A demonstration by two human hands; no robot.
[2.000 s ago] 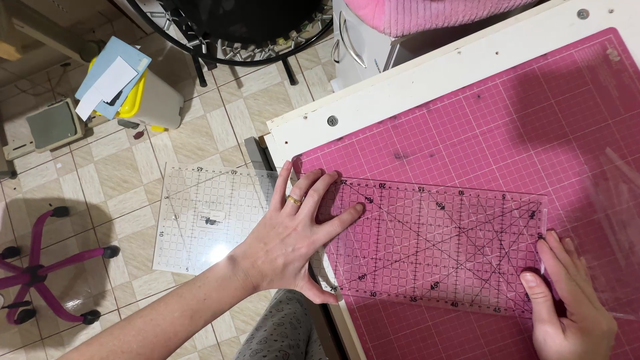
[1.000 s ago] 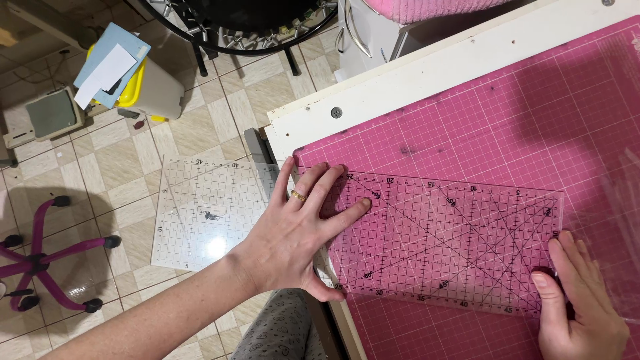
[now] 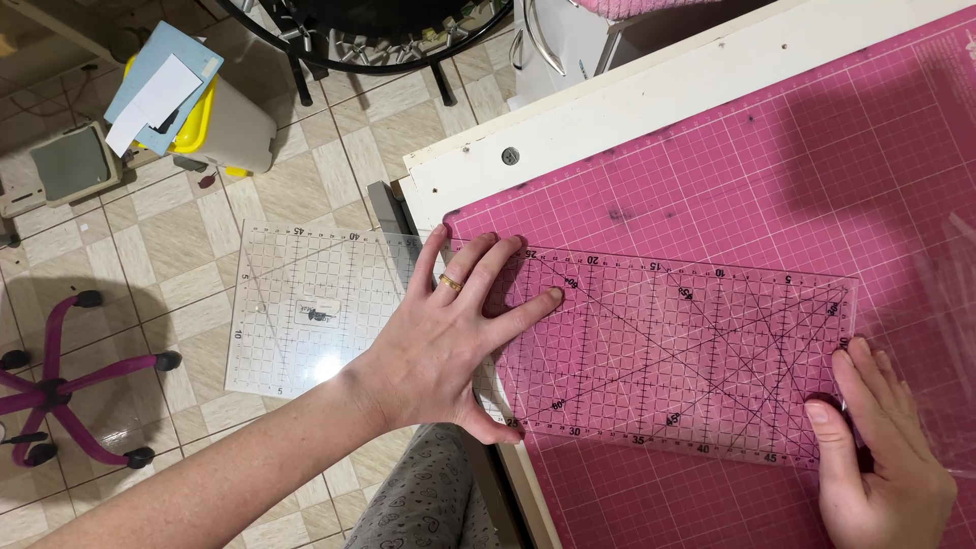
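A long transparent quilting ruler [image 3: 686,347] with black grid and angle lines lies slantwise on a pink cutting mat [image 3: 747,175]. Its left part juts out past the table edge, over the floor. My left hand [image 3: 450,328], a ring on one finger, is spread flat across the ruler near the mat's left corner, fingertips on its upper side and thumb at its lower edge. At the ruler's right end, my right hand [image 3: 884,435] rests with the thumb on top of the plastic and the fingers along the short edge.
The white tabletop [image 3: 610,122] borders the mat. Clear plastic [image 3: 945,328] lies at the far right. On the tiled floor stand a bin [image 3: 244,130] with a yellow rim, a purple chair base [image 3: 53,393] and a black round frame with legs [image 3: 366,69]. A white cabinet [image 3: 560,53] stands behind the table.
Since the earliest frame, the right hand and the ruler's right end have shifted slightly right relative to the left hand. The left hand keeps its spread pose on the ruler.
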